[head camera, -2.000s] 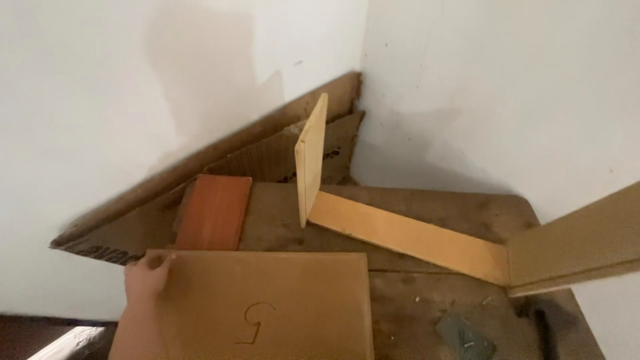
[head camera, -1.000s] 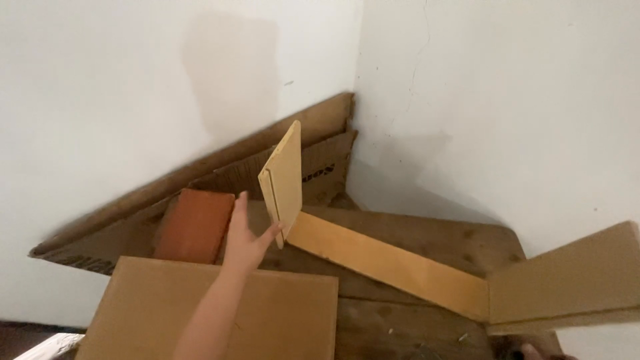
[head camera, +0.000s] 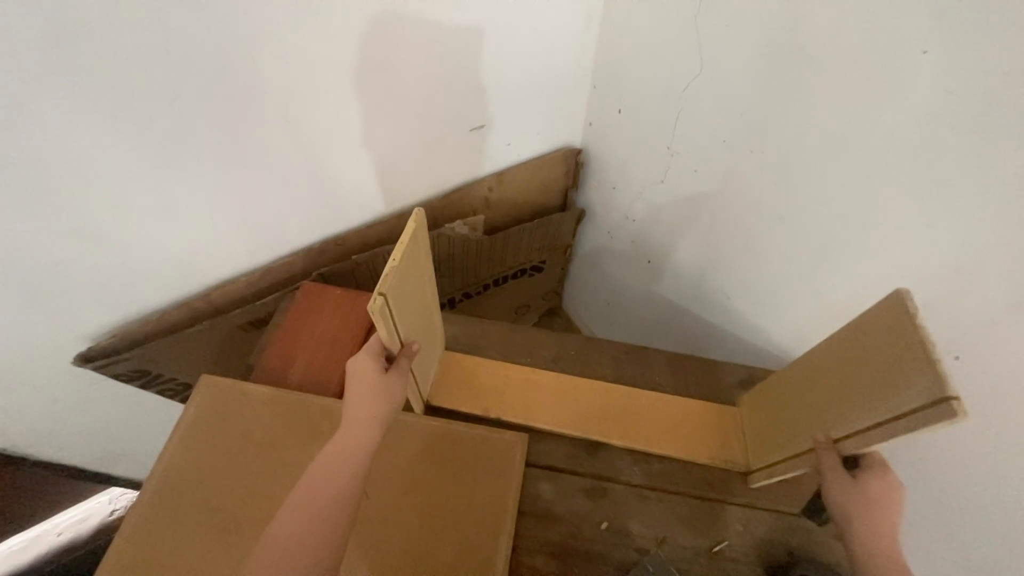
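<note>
A long flat wooden board (head camera: 588, 408) lies on the wooden table, joined or butted at its ends to two upright boards. My left hand (head camera: 380, 380) pinches the lower front edge of the left upright board (head camera: 412, 304), which has a groove along that edge. At the right, my right hand (head camera: 860, 488) grips the lower edge of the right upright board (head camera: 856, 384), also grooved and leaning outward. Something dark shows beside the right fingers, too hidden to name. Under my left forearm lies a flat brown panel (head camera: 432, 488).
A reddish-orange board (head camera: 316, 336) lies behind the brown panel. Printed cardboard (head camera: 512, 264) and a wooden plank (head camera: 528, 188) lean in the wall corner. The wooden table (head camera: 576, 512) carries small chips and a dark grey object (head camera: 652, 565) at the front edge of view.
My left hand has moved from the brown panel to the left upright board, which it now holds. My right hand has come into clear view, gripping the right upright board.
</note>
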